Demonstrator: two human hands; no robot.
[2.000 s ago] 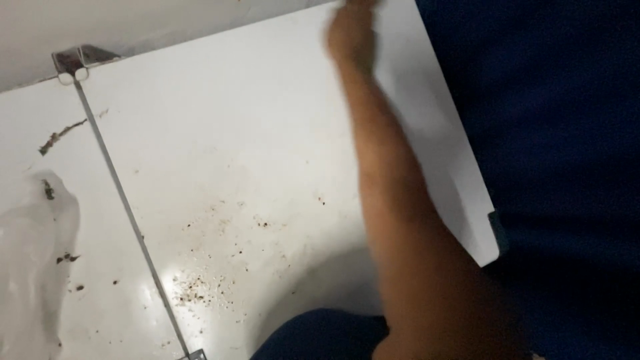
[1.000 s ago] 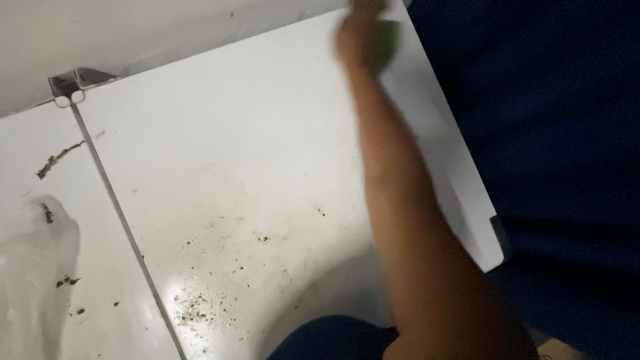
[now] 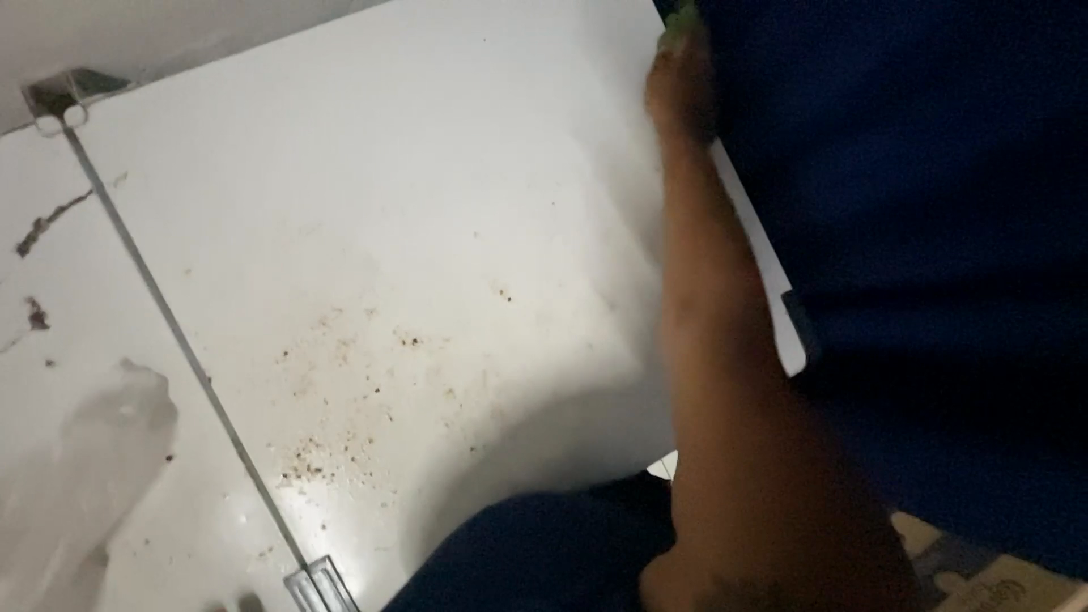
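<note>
My right hand [image 3: 684,89] is at the upper right edge of a white panel [image 3: 442,187], its fingers closed on a green object [image 3: 680,25] that is blurred and partly cut off by the top of the view. My right forearm crosses the panel's right side. Brown crumbs and smears [image 3: 314,459] are scattered over the panel's lower middle. Two blurred fingertips [image 3: 234,605], apparently of my left hand, show at the bottom edge; the rest of that hand is out of view.
A narrow metal strip [image 3: 183,340] divides the white surface, with a clear bracket [image 3: 55,106] at its upper end and another fitting [image 3: 321,586] below. Dark debris [image 3: 38,234] and a translucent, plastic-like patch [image 3: 110,442] lie left. Dark blue fabric [image 3: 918,212] hangs along the right.
My right hand has moved right along the upper panel to its edge with the green object. The fingertips at the bottom left have come into view.
</note>
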